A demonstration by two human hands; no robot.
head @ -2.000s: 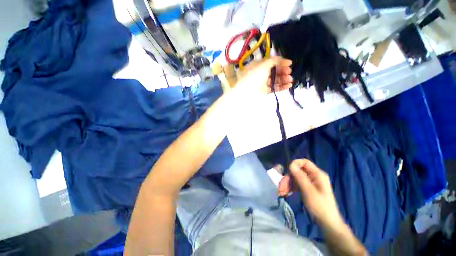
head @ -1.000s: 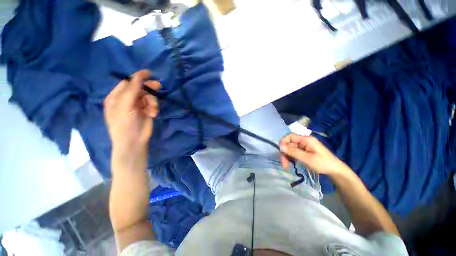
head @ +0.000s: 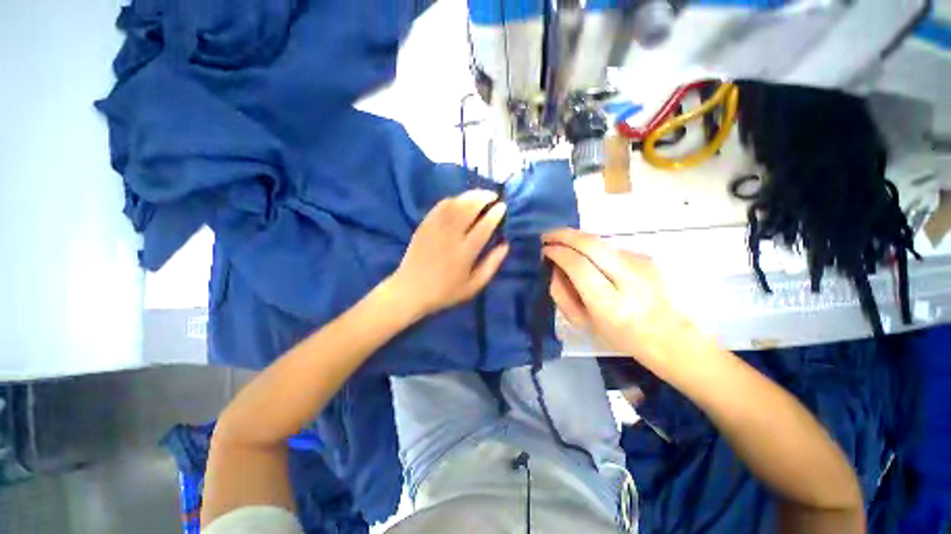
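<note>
A blue garment piece (head: 344,240) lies on the table under the sewing machine's needle area (head: 534,130) and hangs over the front edge. One black strip runs along it below the needle. My left hand (head: 454,250) lies on the cloth just below the needle, its fingertips at this strip. My right hand (head: 605,292) pinches the upper end of a second black elastic strip (head: 539,323) at the cloth's right side. That strip's loose end hangs down over my lap. What lies under my left fingers is hidden.
Scissors with red and yellow handles (head: 683,162) lie right of the needle, beside a bundle of black strips (head: 819,177). A small tan block (head: 617,167) is on the bed. Dark blue pieces (head: 793,407) hang below the table edge at right. A blue crate rim (head: 191,499) shows lower left.
Both hands have moved up to the cloth near the needle. My left hand no longer holds the strip stretched out at left; my right hand has brought it beside the first strip. The view has shifted.
</note>
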